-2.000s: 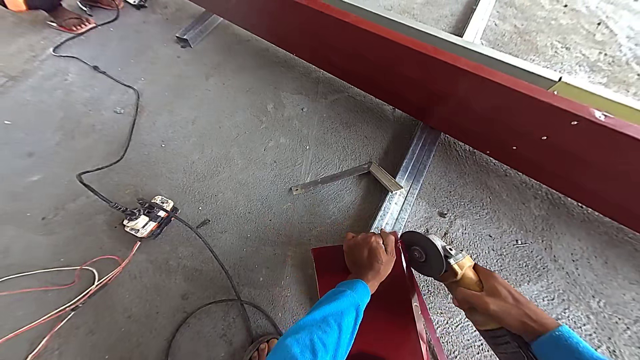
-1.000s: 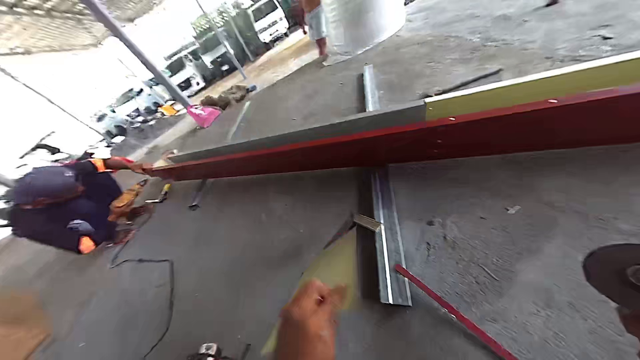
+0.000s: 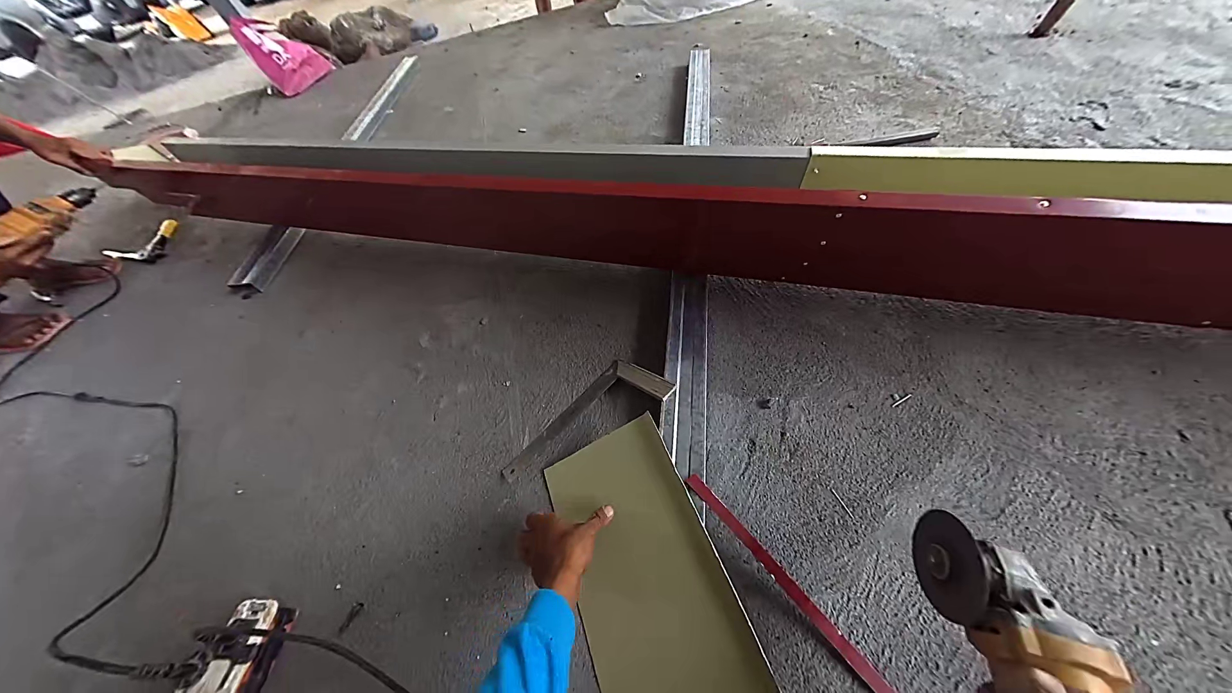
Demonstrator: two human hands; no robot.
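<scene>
An olive-faced metal sheet (image 3: pixel 640 558) lies at the lower middle. My left hand (image 3: pixel 563 547) is at its left edge, thumb over the face and fingers beside the edge; whether it grips the sheet is unclear. Low at the right, my right hand (image 3: pixel 1022 677), mostly out of frame, holds an angle grinder (image 3: pixel 1035 611) with a dark cutting disc. A narrow red metal strip (image 3: pixel 789 587) lies between sheet and grinder. Beyond the sheet are a metal try square (image 3: pixel 568 419) and a galvanized steel channel (image 3: pixel 685 385) on the concrete.
A long dark-red metal beam (image 3: pixel 500 217) crosses the view on steel channels. A co-worker's hand (image 3: pixel 72 154) touches its left end, near a yellow power drill (image 3: pixel 34 221). A power strip (image 3: pixel 241 645) with black cable (image 3: pixel 173 481) lies at lower left.
The sheet showed its dark-red face two seconds ago and now lies olive side up. The narrow red strip has come apart from it. My right hand has moved the grinder away to the right.
</scene>
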